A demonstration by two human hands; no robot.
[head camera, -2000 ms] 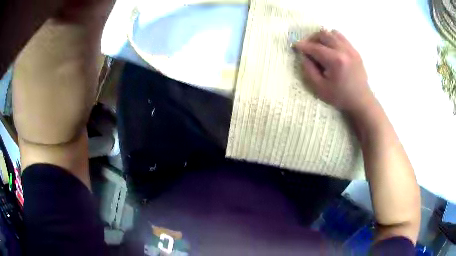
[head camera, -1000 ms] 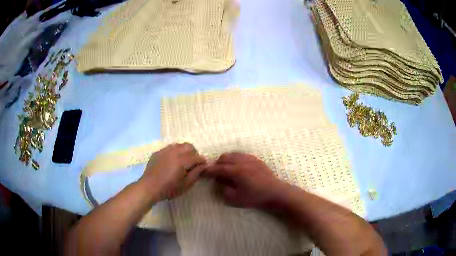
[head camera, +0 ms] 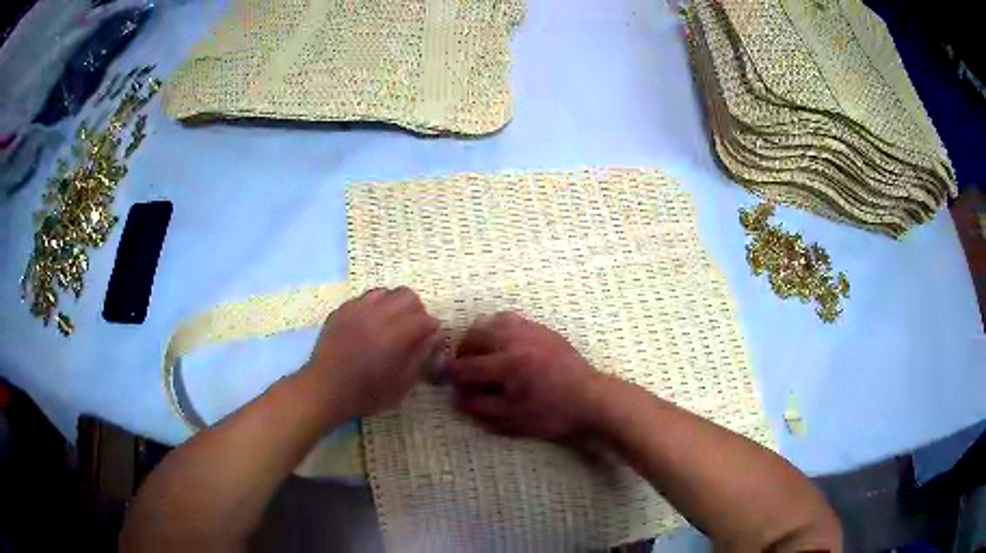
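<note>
A cream-tan woven bag panel (head camera: 562,248) lies plain face up in front of me, its lower edge past the table's near edge. A bag handle (head camera: 254,315) loops out from its left side. My left hand (head camera: 378,348) and my right hand (head camera: 519,373) meet on the panel's left part, fingertips almost touching. A small bluish-grey spot shows between the fingertips; I cannot tell what it is. The right hand is slightly blurred. Its fingers are bent together, and what they pinch is hidden.
Left-hand gold hardware (head camera: 81,211) spreads beside a black mobile phone (head camera: 138,262). Right-hand gold hardware (head camera: 795,262) lies below the thick panel stack (head camera: 827,140). Another pile of panels (head camera: 346,65) is at the upper left. A small pale scrap (head camera: 795,416) lies near the right edge.
From two seconds ago, the view has shifted to the whole table, and the left hand has come beside the right. Since one second ago, both hands stay at nearly the same place on the panel.
</note>
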